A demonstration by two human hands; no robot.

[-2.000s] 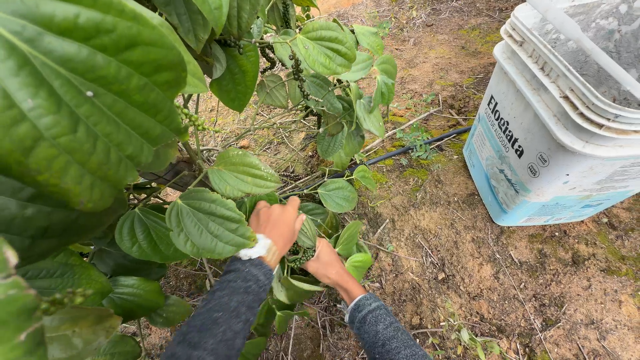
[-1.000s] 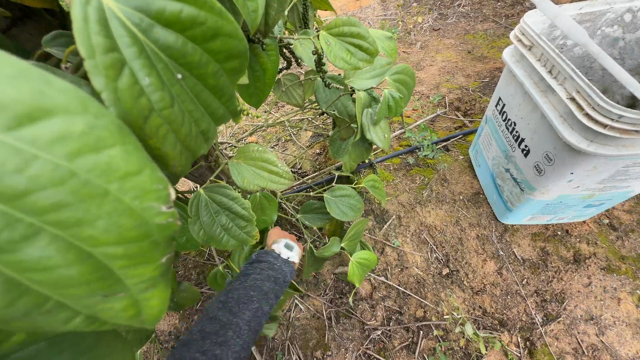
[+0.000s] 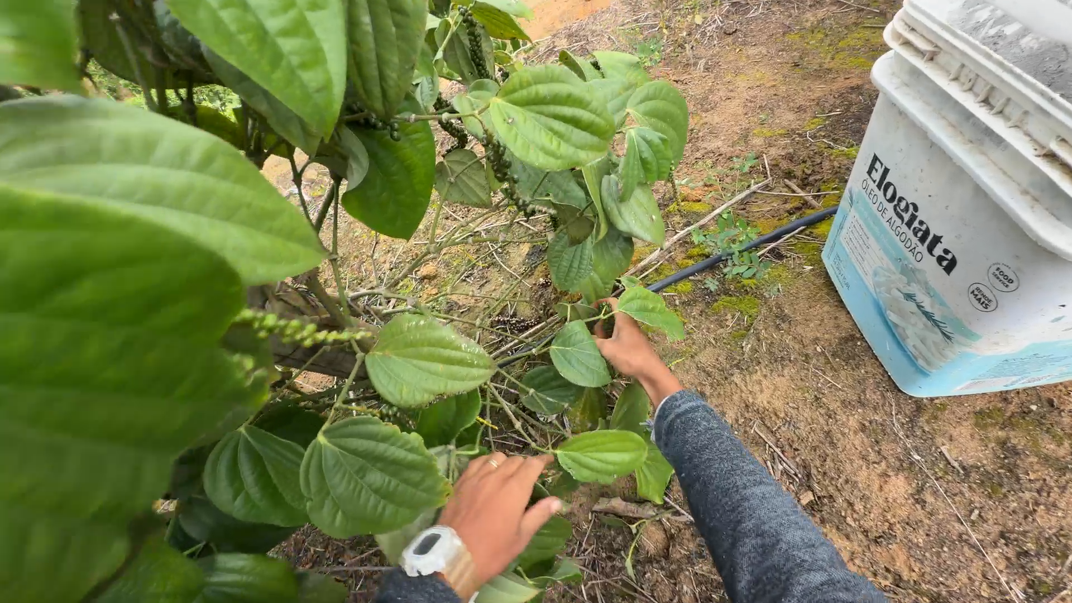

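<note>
My left hand (image 3: 498, 511), with a white watch at the wrist, lies among the low leaves of a pepper vine, its fingers extended and partly behind foliage. Farther up, my right hand (image 3: 624, 339) reaches into the vine beside a small leaf (image 3: 579, 354); its fingertips are partly hidden, so a hold on a stem cannot be made out. A green pepper spike (image 3: 301, 329) sticks out at the left. More dark green spikes (image 3: 502, 163) hang among the upper leaves (image 3: 553, 117).
A white and light blue plastic bucket (image 3: 946, 234) stands on the soil at the right. A black hose (image 3: 737, 251) runs along the ground behind the vine toward it. Large leaves (image 3: 109, 352) fill the near left. Dry twigs lie on the ground.
My right hand, out of sight one second ago, is back in view at the vine's upper right part. My left hand now shows more fully, lower among the leaves.
</note>
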